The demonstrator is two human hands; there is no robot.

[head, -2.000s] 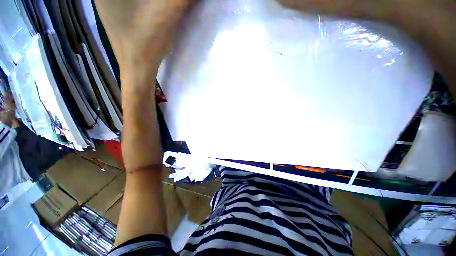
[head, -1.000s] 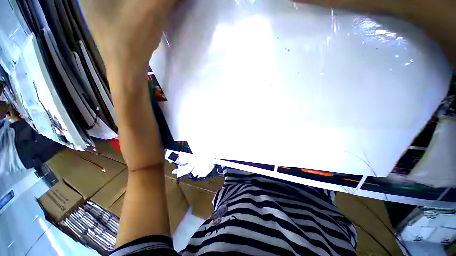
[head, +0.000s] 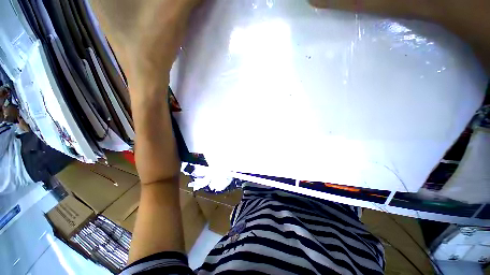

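A large glossy white panel [head: 322, 107] lies in front of me on a dark printed sheet [head: 344, 189] with white lines. Bright glare and small reflections show on its surface. My left hand [head: 148, 27] is over the panel's left side near the top edge; its fingers are cut off by the frame. My right hand [head: 430, 13] reaches across the top right, blurred and cut off by the edge. What either hand's fingers hold is hidden.
A thick panel stack [head: 80, 91] stands at left. A pale piece [head: 475, 166] lies at right. Crumpled white waste [head: 212, 179] is below the bench edge. Cardboard boxes [head: 70, 215] are lower left. Another person's arm [head: 12, 113] shows at far left.
Since the earliest frame, the panel's lower right edge shows a little farther right. My right arm has shifted slightly up and right. Since one second ago, the view has barely shifted.
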